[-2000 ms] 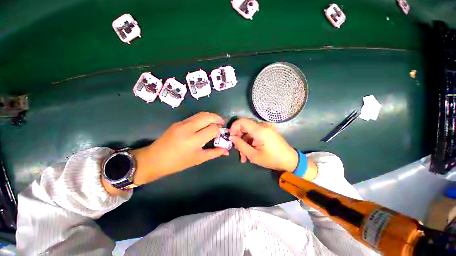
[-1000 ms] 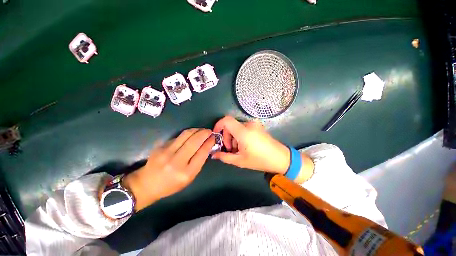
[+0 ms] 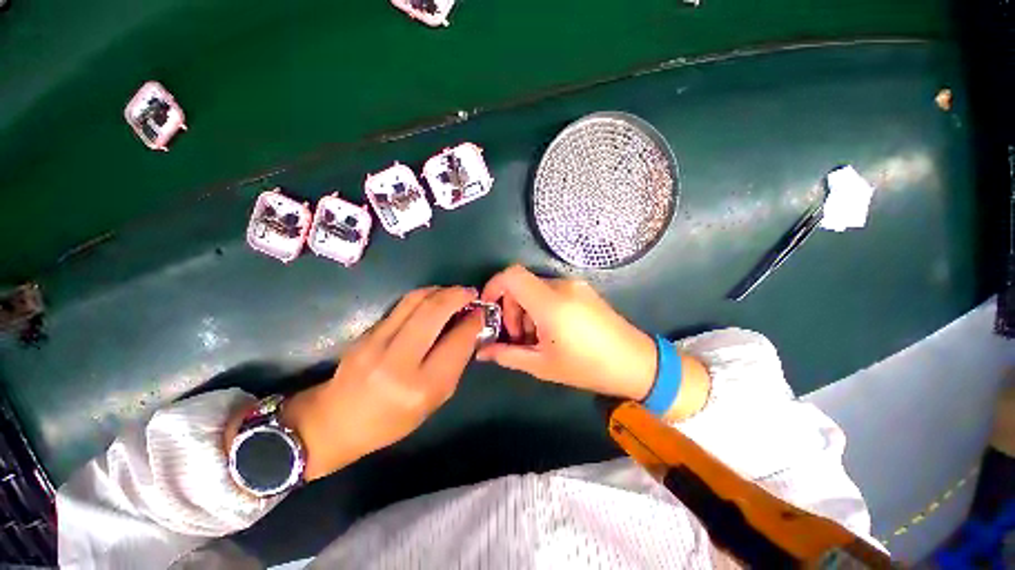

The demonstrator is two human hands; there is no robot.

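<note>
A small watch housing (image 3: 488, 322) with a pale rim and dark parts is held between the fingers of both hands at the picture's middle. My left hand (image 3: 394, 362) grips it from the left, covering much of it. My right hand (image 3: 570, 334) holds its right side with thumb and fingers. An orange electric screwdriver (image 3: 723, 490) hangs beside my right wrist, below the blue strap (image 3: 664, 376); neither hand grips it. A row of several similar housings (image 3: 398, 199) lies on the green mat beyond my hands.
A round dimpled screw tray (image 3: 604, 190) lies right of the row. Dark tweezers (image 3: 778, 254) touch a white piece (image 3: 848, 199) at the right. More housings (image 3: 155, 116) lie on the far green strip. Black trays (image 3: 22, 468) stand at the left edge.
The view has shifted, and housings on the far strip have moved left relative to the row. Both hands still hold the housing, which has been turned and is now more covered by the fingers.
</note>
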